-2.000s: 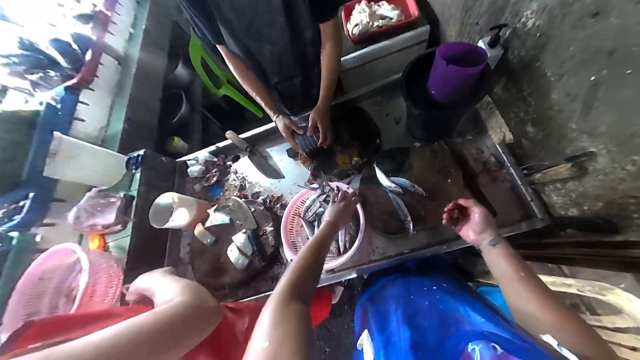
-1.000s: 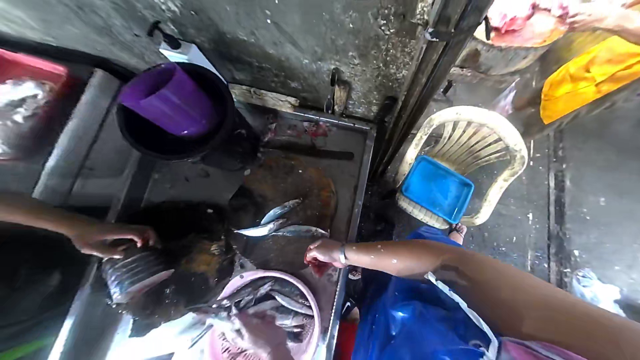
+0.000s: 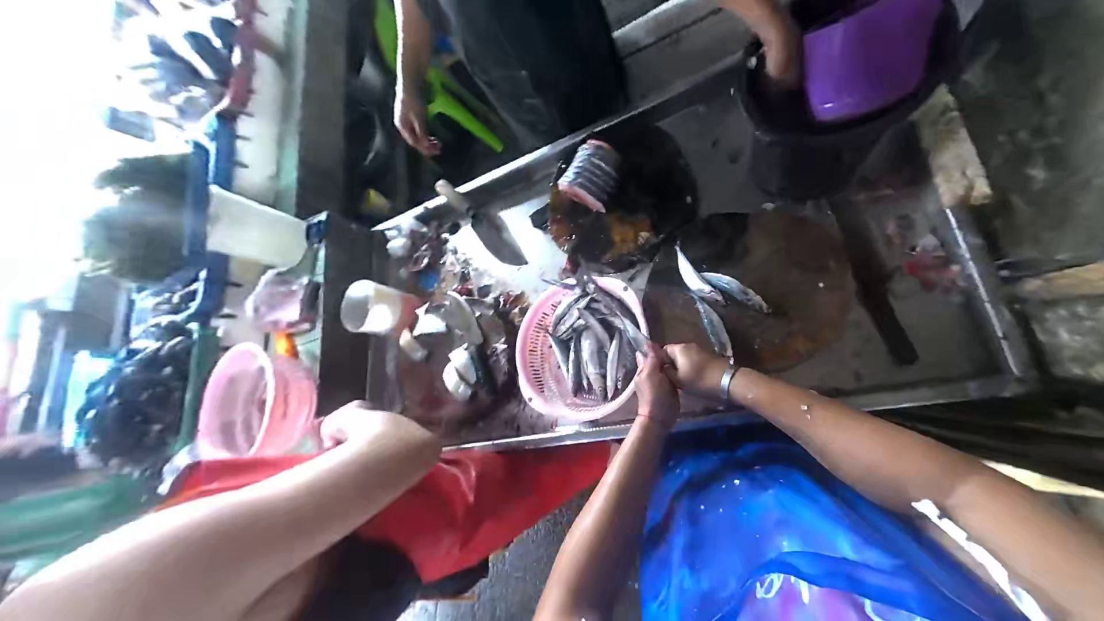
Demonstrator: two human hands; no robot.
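Observation:
A pink plastic basket holds several small silver fish on the metal-edged table. At its right rim my left hand grips the end of a slim fish that lies slanting over the others. My right hand, with a bracelet at the wrist, meets my left there, its fingers closed at the same end of the fish; the fingertips are partly hidden. Right of the basket, several small fish lie on a round brown board.
A large knife lies to the right, a cleaver at upper left. A sliced fish rests on a dark board. Across the table a person's hand reaches into a black bucket beside a purple container. Another person's arm is at left.
My right hand has come from the near edge on the right to meet my left at the basket. The person opposite has let go of the sliced fish. The view has swung widely.

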